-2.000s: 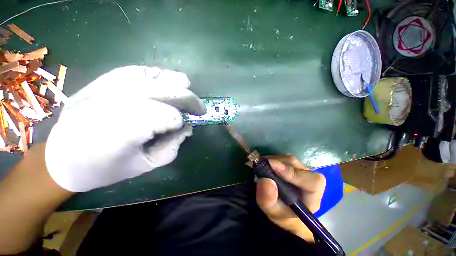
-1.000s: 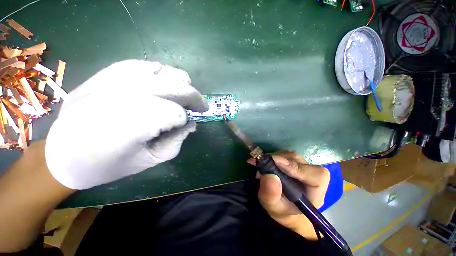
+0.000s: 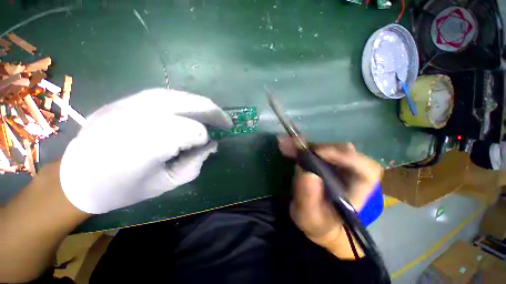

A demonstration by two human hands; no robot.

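My left hand (image 3: 136, 150), in a white knit glove, holds the left end of a small green circuit board (image 3: 244, 120) between thumb and fingers over the bench. The board's right part shows, with small parts on it. My bare right hand (image 3: 333, 188) grips a black soldering iron (image 3: 324, 176) like a pen, slightly blurred. Its pale tip points up and left, to the right of the board and apart from it. A thin strand of solder wire (image 3: 166, 69) rises from behind the glove.
Loose copper strips (image 3: 28, 105) lie at far left. At right stand a round white dish (image 3: 366, 65) with a blue stick (image 3: 409, 100), a yellowish round container (image 3: 410, 108), a black fan (image 3: 455, 29) and a black box (image 3: 471, 102). A cardboard box (image 3: 427, 180) is below the bench edge.
The iron tip has left the board's lower right edge and moved up and right. The right hand has moved slightly up and right. The left hand still holds the board.
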